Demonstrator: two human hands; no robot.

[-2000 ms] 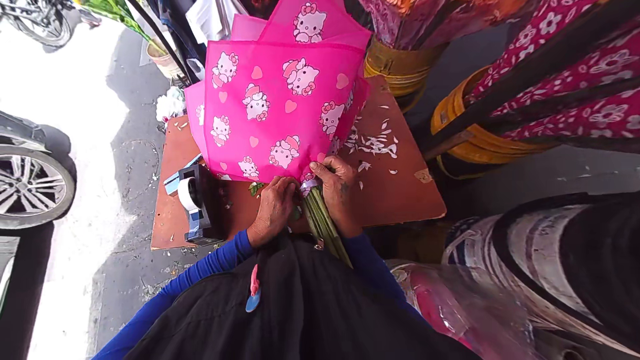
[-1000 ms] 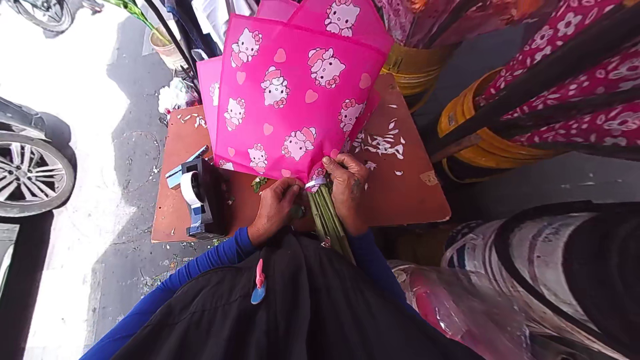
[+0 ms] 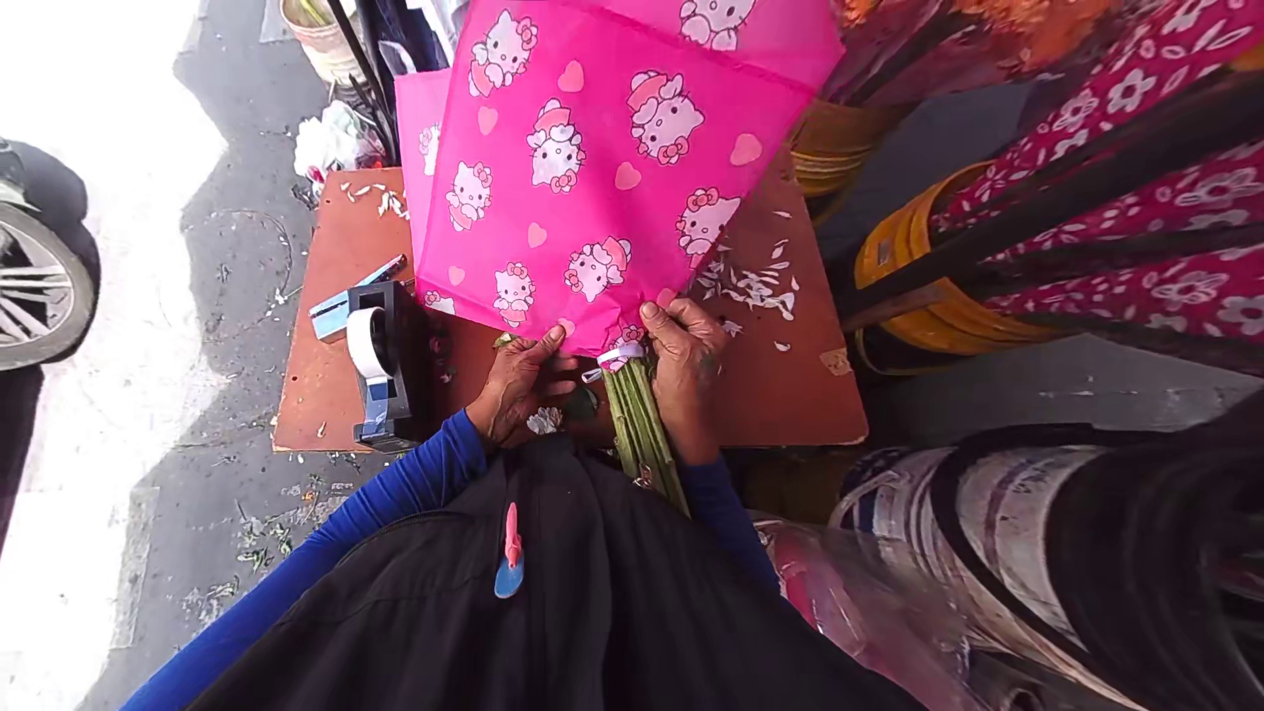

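A bouquet in pink cartoon-cat wrapping paper (image 3: 592, 188) lies over the brown tabletop (image 3: 780, 395), its green stems (image 3: 642, 425) pointing toward me. White ribbon (image 3: 620, 354) circles the gathered neck. My right hand (image 3: 686, 360) grips the paper's lower edge and the stems' right side near the neck. With thumb and fingers, my left hand (image 3: 523, 380) pinches the lower left edge of the paper. What the paper encloses is hidden. Left of the bouquet stands a black tape dispenser (image 3: 397, 365) with a white roll, beside a light blue box cutter (image 3: 341, 311).
White petals (image 3: 755, 286) are scattered on the tabletop's right part. Yellow buckets (image 3: 918, 267) with wrapped flowers stand to the right, behind dark bars. A large whitish container (image 3: 997, 513) and clear plastic wrap (image 3: 869, 602) are at lower right. A car wheel (image 3: 39, 286) shows at far left.
My left hand, earlier curled low beside the stems, is now at the paper's lower left edge with its fingers more extended. My right hand stays by the neck.
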